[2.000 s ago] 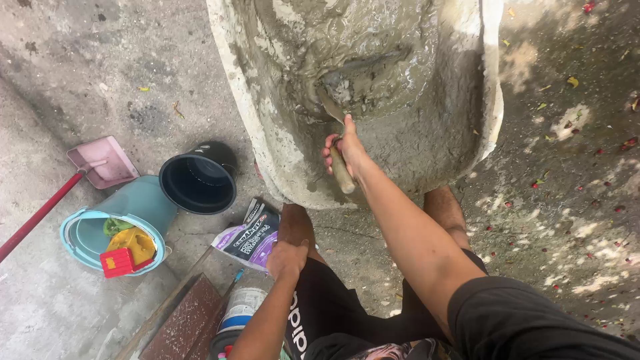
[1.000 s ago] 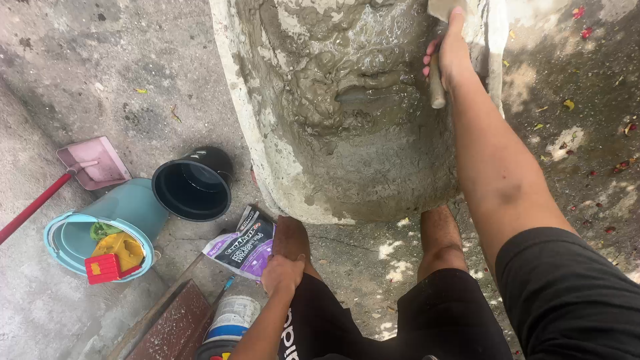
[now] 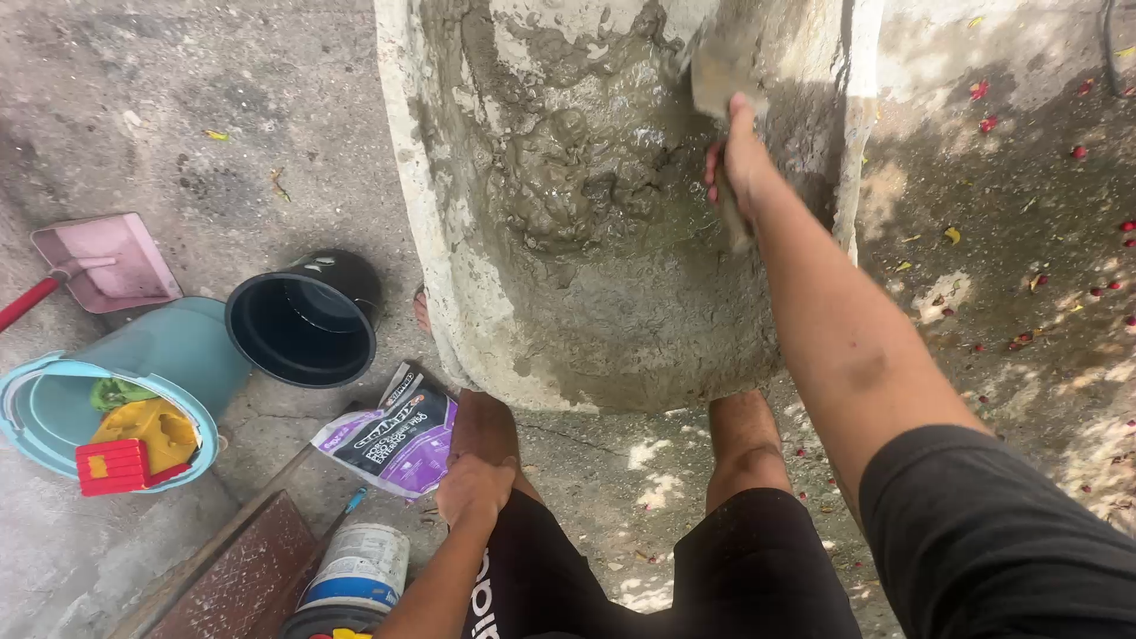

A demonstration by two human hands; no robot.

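My right hand (image 3: 741, 164) grips the handle of a mortar-caked trowel (image 3: 723, 80), its blade against the right inner side of a large, pale, crusted mixing tub (image 3: 411, 186). Wet grey mortar (image 3: 568, 177) lies in a lumpy mass in the middle of the tub, left of the trowel, with a glossy, watery patch between them. The trowel's blade is partly blurred. Below the tub's near left corner, my left hand (image 3: 477, 488) rests on my left knee and holds no tool; some of its fingers are hidden.
Left of the tub are a black bucket (image 3: 355, 293), a light-blue bucket (image 3: 191, 337) on its side with plastic toys, a pink dustpan (image 3: 111, 266) and a purple-and-black bag (image 3: 399, 444). A white-and-blue pail (image 3: 359, 568) and a reddish-brown board (image 3: 240, 577) lie at lower left.
Two seconds ago the trowel was in the mortar near the tub's middle; it then went to the tub's right side, where it still is. My left hand stays at my knee.
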